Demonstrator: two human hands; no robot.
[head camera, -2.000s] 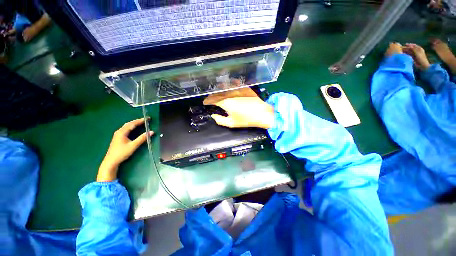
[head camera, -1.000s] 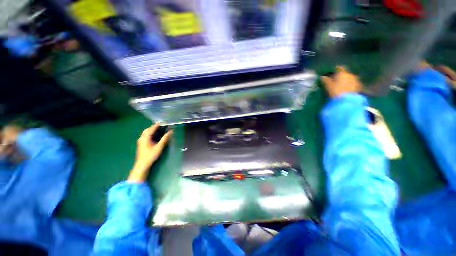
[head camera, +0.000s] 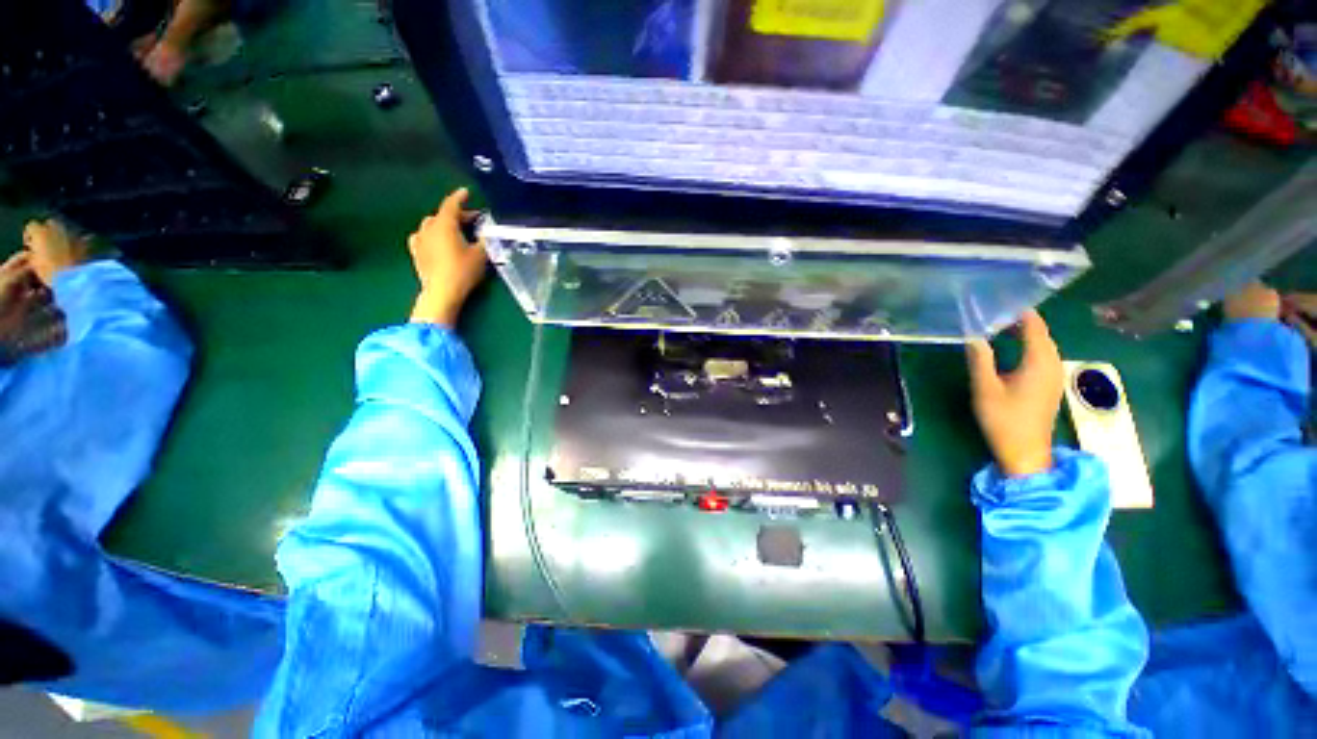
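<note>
The flat black jig box (head camera: 722, 440) stands in front of me, its red switch (head camera: 712, 503) lit at the front. A pale, shiny piece (head camera: 725, 370) shows at the nest on its top; I cannot tell if it is a watch shell. My left hand (head camera: 451, 253) is at the left end of the clear acrylic guard (head camera: 780, 289), fingertips near something small and dark; its grip is unclear. My right hand (head camera: 1018, 390) is right of the box, thumb and fingers apart, fingertips by the guard's right end. No held thing shows in it.
The instruction display (head camera: 852, 152) stands behind the guard. A cream-gold phone (head camera: 1111, 433) lies right of my right hand. A black perforated rack (head camera: 130, 159) is at the left rear. A thin hose (head camera: 530, 505) and black cable (head camera: 903, 570) hang at the front. Blue-sleeved people sit on both sides.
My right hand has left the top of the box and is now at its right. My left hand has moved forward to the guard's left end. The camera view has shifted.
</note>
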